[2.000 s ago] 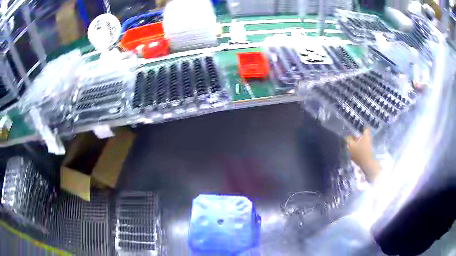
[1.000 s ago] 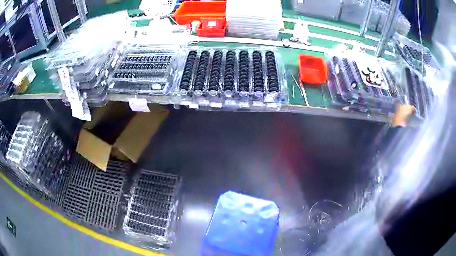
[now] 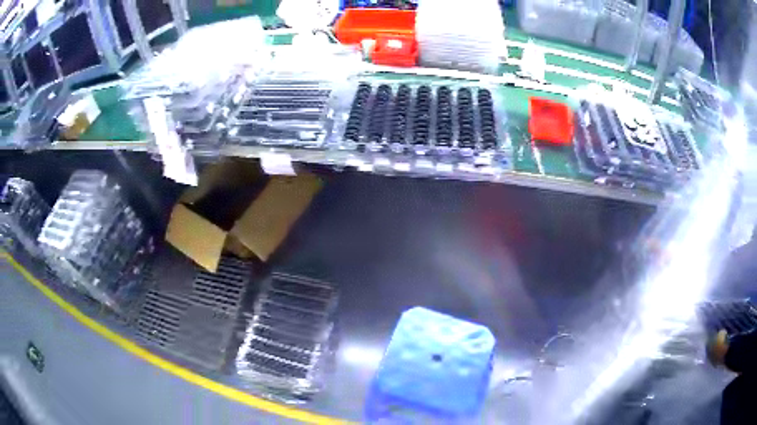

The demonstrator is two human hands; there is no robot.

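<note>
Neither my left hand nor my right hand can be made out. Nearest in front, a clear tray (image 3: 422,153) with rows of round black parts lies at the bench's front edge. Left of it is another clear tray (image 3: 282,112) with thin dark rows. To the right, a clear tray (image 3: 593,133) of dark parts has a white sheet (image 3: 637,129) with small dark pieces on it. At the far right edge a small hand (image 3: 717,347), seemingly another person's, is beside a dark-ridged tray (image 3: 729,315); its grip is unclear.
A blue stool (image 3: 436,365) stands below the bench. An open cardboard box (image 3: 278,216) and stacked trays (image 3: 286,332) are on the floor at left. Red bins (image 3: 551,120) and a white stack (image 3: 459,33) are on the bench. A blurred white shape (image 3: 697,249) fills the right side.
The view has swung right to left, so the bench things sit further right. The tray held tilted by a hand two seconds ago is no longer there; the hand is now low at the far right.
</note>
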